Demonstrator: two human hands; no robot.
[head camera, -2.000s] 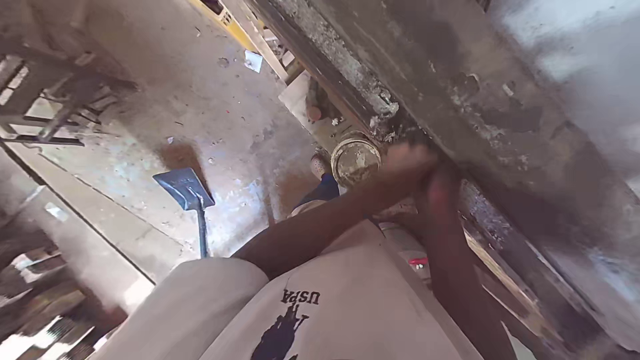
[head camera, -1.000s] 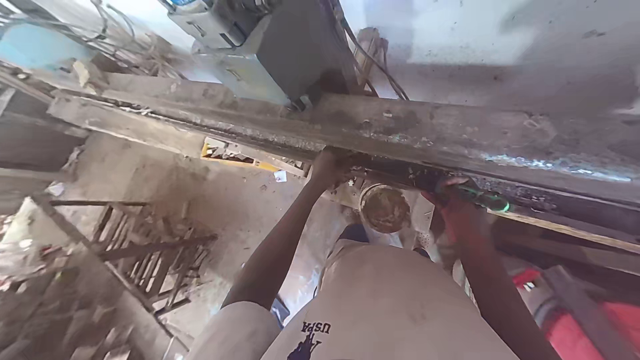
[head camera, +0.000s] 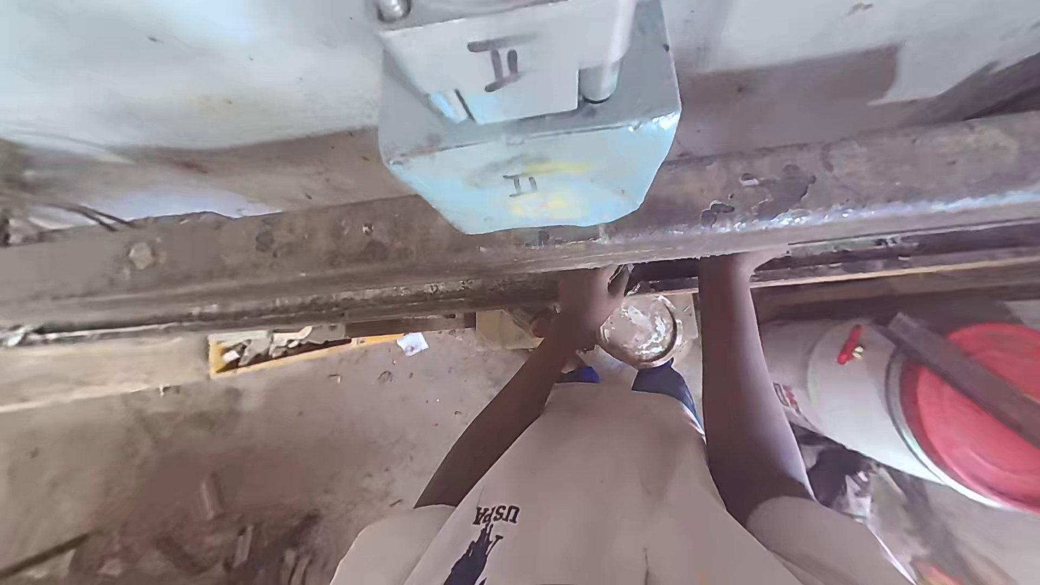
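Note:
Both arms reach forward to a long, worn bench edge. Near the middle, my left hand is at the underside of the edge, its fingers partly hidden; whether it grips anything does not show. To its right, my right hand goes in under the same edge, with most of the fingers out of sight. A round, stained container lies below the edge, just right of my left wrist. Above my hands a grey metal machine housing with dark marks overhangs the bench.
A white drum with a red lid stands at the right, a dark bar across the lid. Left of my arms, a yellow-edged tray holds scraps. Pieces of debris lie on the floor at lower left.
The view has swung round, bringing the machine housing to the centre. The green-lit object beside my right hand one second ago no longer shows, and that hand is now partly beneath the edge.

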